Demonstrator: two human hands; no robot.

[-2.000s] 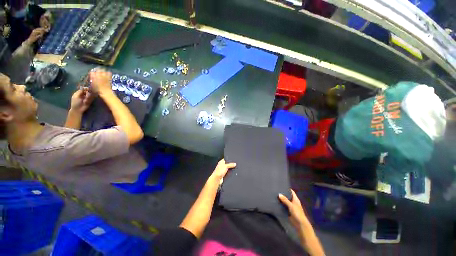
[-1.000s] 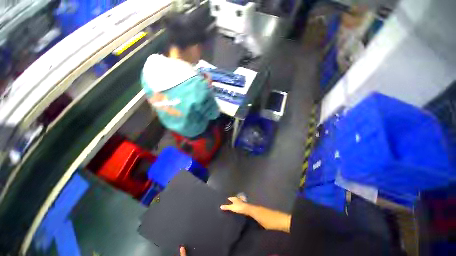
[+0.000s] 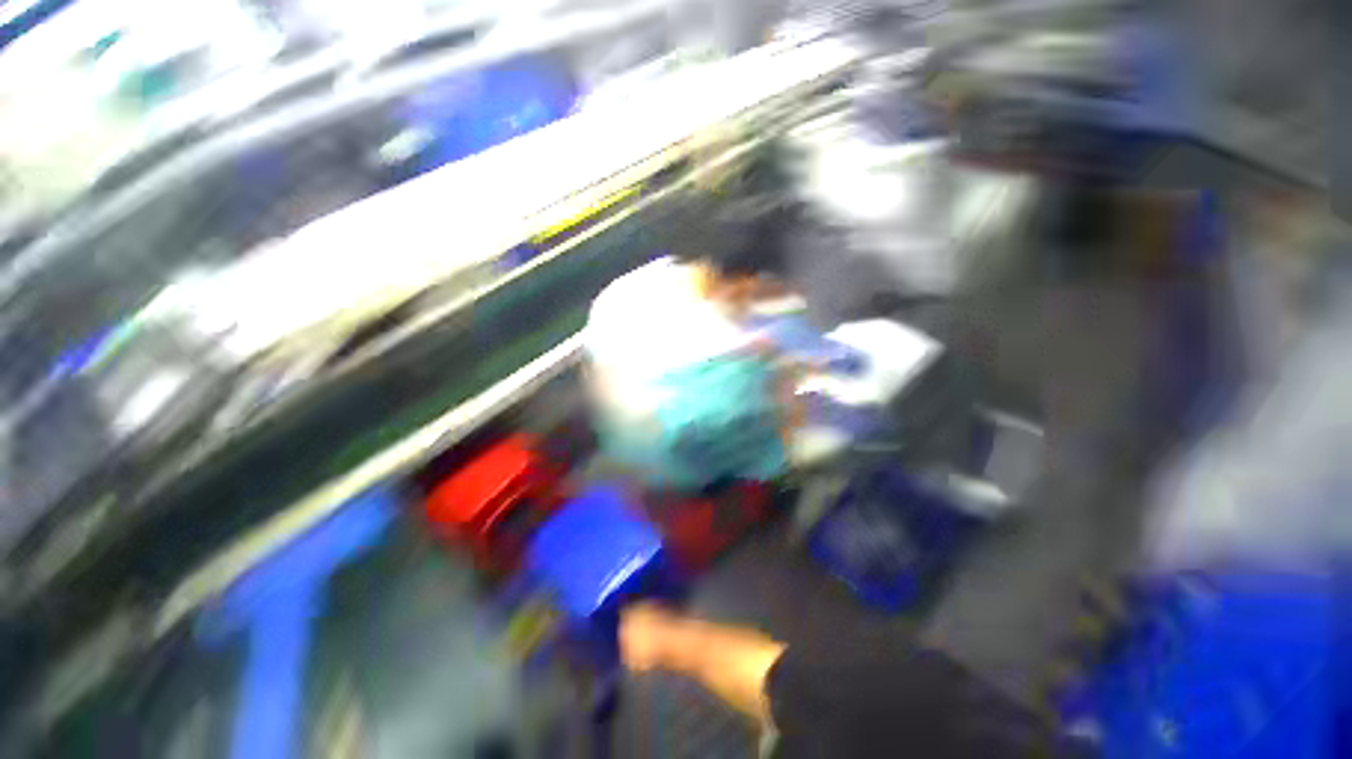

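Note:
The picture is strongly blurred. My right hand point(image 3: 657, 639) is at the lower middle, reaching in from a dark sleeve, just below a blue stool point(image 3: 593, 549). Its fingers are smeared, and I cannot tell if it holds anything. My left hand is not in view. The black board cannot be made out. Blue mat strips point(image 3: 274, 667) lie on the dark green bench point(image 3: 430, 653) at the lower left.
A red stool point(image 3: 486, 489) stands beside the blue one. A person in a teal and white top point(image 3: 690, 393) sits beyond, at a bench with a white sheet point(image 3: 890, 356). Blue totes stand on the floor point(image 3: 890, 541) and at the lower right point(image 3: 1231, 667). The conveyor runs along the left.
The view has swung, so the stools and seated person sit further right and lower. The black board and my left thumb are no longer visible. My right hand shows lower, away from any visible board.

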